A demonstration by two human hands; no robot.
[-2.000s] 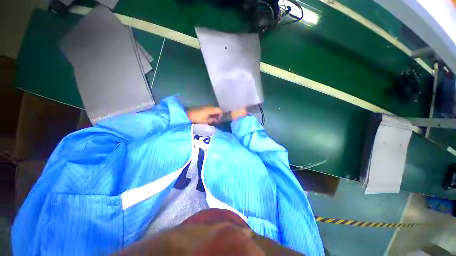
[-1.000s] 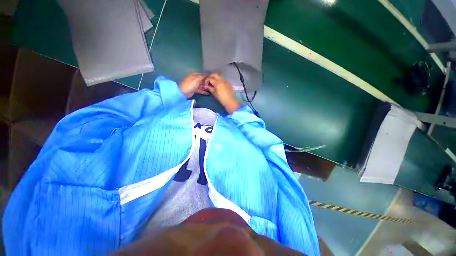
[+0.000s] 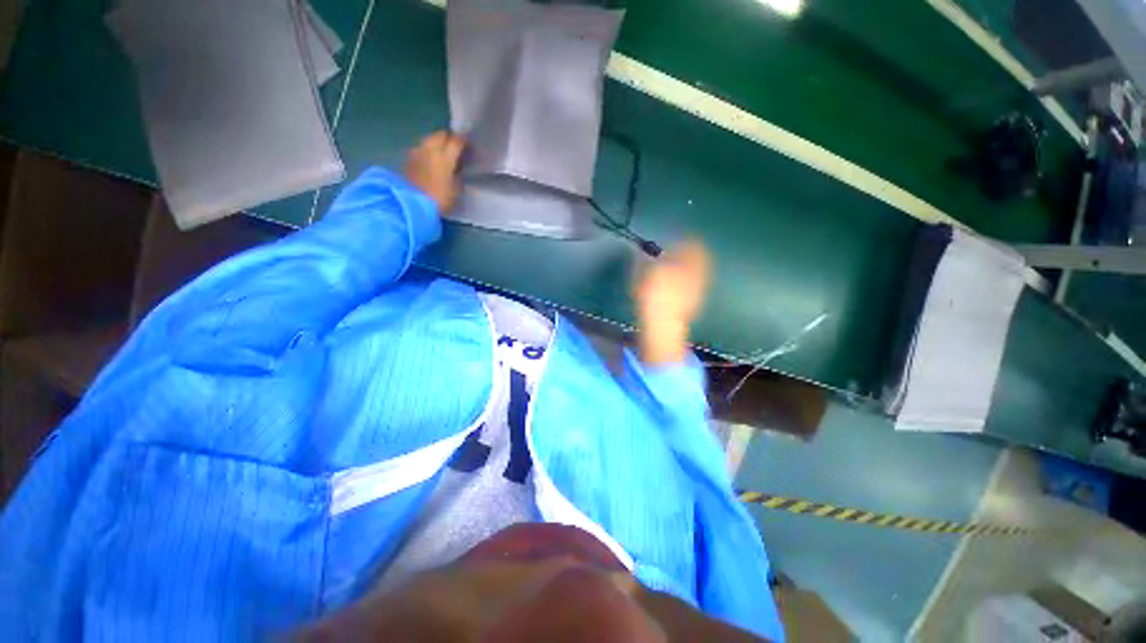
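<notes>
A grey packing bag (image 3: 522, 107) lies on the green bench in front of me, its near end bulging around something hidden. My left hand (image 3: 436, 170) is at the bag's left edge and pinches it. A thin black cable (image 3: 616, 224) comes out at the bag's lower right and loops on the bench, ending in a small dark plug (image 3: 650, 249). My right hand (image 3: 672, 289) is blurred, right beside the plug; whether its fingers hold it cannot be told.
Stacked grey bags (image 3: 239, 107) lie at the left. A second, paler pile (image 3: 961, 333) hangs over the bench edge at the right. Thin pale strands (image 3: 779, 352) lie at the near edge. A dark coiled item (image 3: 1012, 145) lies at the far right. Brown cartons (image 3: 76, 258) stand below left.
My hands were together near the bag's end and have moved apart, the left to the bag's left edge, the right out to the plug. The scene has shifted left in view.
</notes>
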